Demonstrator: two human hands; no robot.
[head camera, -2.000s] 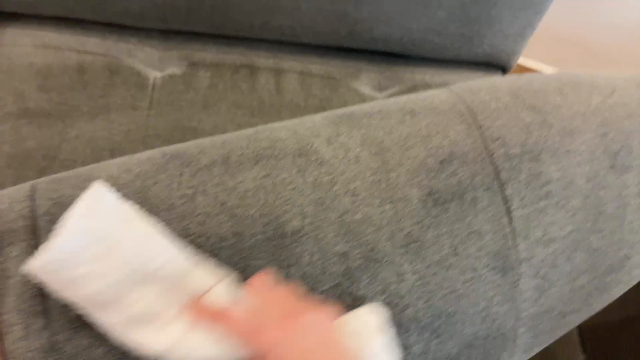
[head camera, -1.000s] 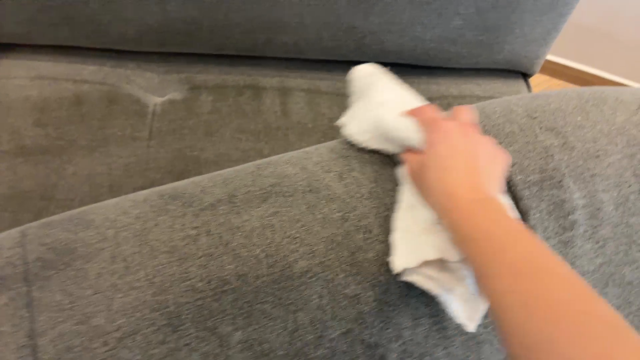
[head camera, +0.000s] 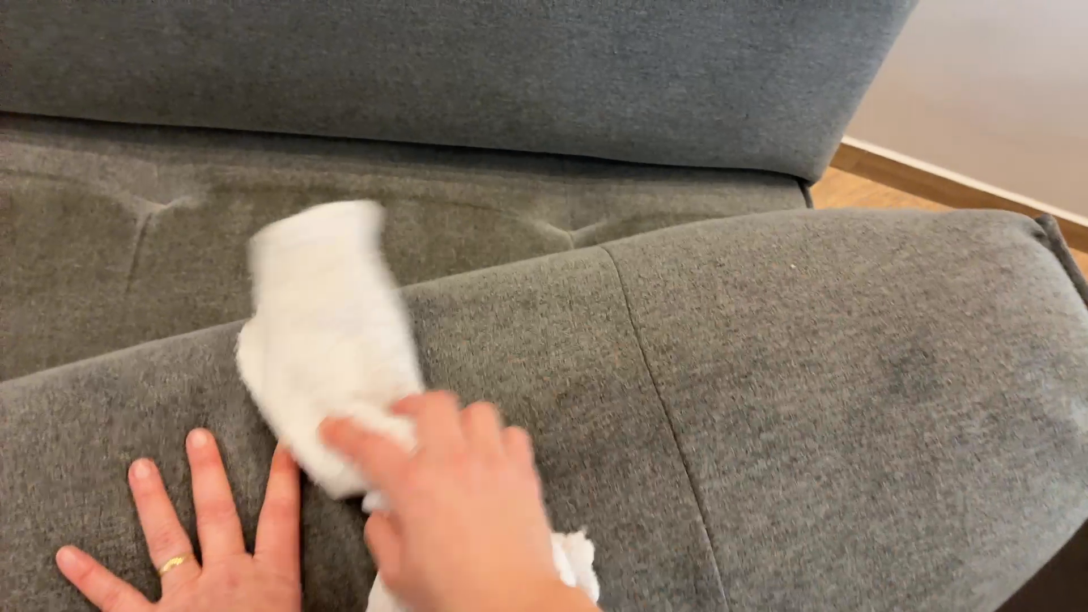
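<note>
My right hand (head camera: 467, 501) grips a white terry cloth (head camera: 327, 340) at the lower middle of the head view. One part of the cloth reaches up past the top edge of the grey fabric cushion (head camera: 527, 365), and another end shows below the hand. To its left, my left hand (head camera: 204, 544) lies on the same cushion with its fingers spread, a gold-coloured ring on one finger. The left index fingertip is at the edge of the cloth. The cloth and right hand are somewhat blurred.
Behind the cushion lies the tufted sofa seat (head camera: 76, 246), with the grey backrest (head camera: 476, 76) above it. At the right are a wooden floor (head camera: 867, 194), a wooden baseboard (head camera: 943, 183) and a pale wall (head camera: 977, 85). A seam (head camera: 663, 399) crosses the cushion.
My left hand has come into view on the cushion. The right hand, still holding the cloth, has moved left and down from its place one second ago.
</note>
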